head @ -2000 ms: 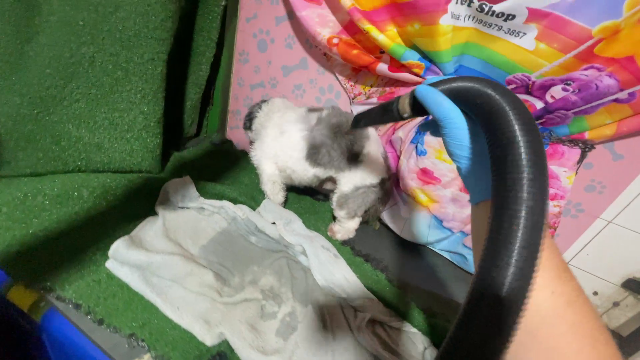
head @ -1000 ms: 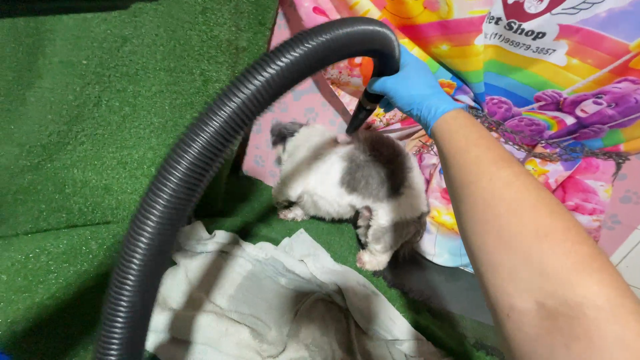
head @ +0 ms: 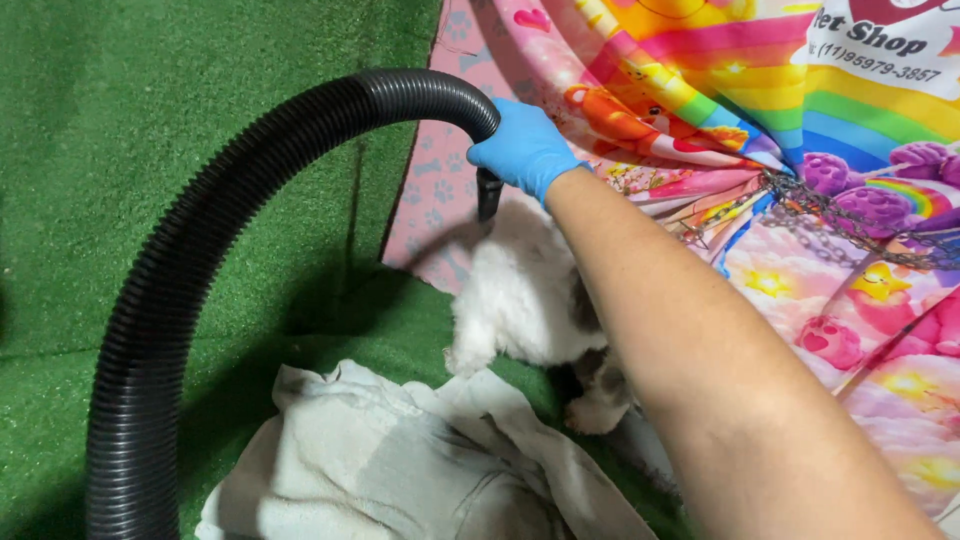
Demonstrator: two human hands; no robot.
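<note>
A blue glove covers my right hand [head: 525, 146], which is closed around the nozzle end of a ribbed black dryer hose [head: 180, 247]. From under the glove the black nozzle [head: 489, 195] points down at the fur of a small white and grey dog [head: 517, 285]. The dog stands on green artificial turf; its head is not visible, and my forearm hides part of its body. A damp, crumpled whitish towel [head: 390, 450] lies in front of the dog. My left hand is out of view.
Green turf [head: 225, 52] also covers the wall at left. Behind the dog is a pink paw-print panel [head: 435, 172]. A colourful printed curtain [head: 750, 97] bearing writing hangs at right, gathered by a metal chain [head: 840, 217].
The hose, at the right two seconds ago, now arches across the left. My right hand still holds its nozzle end over the dog. The dog has shifted and turned, and my forearm now covers part of it.
</note>
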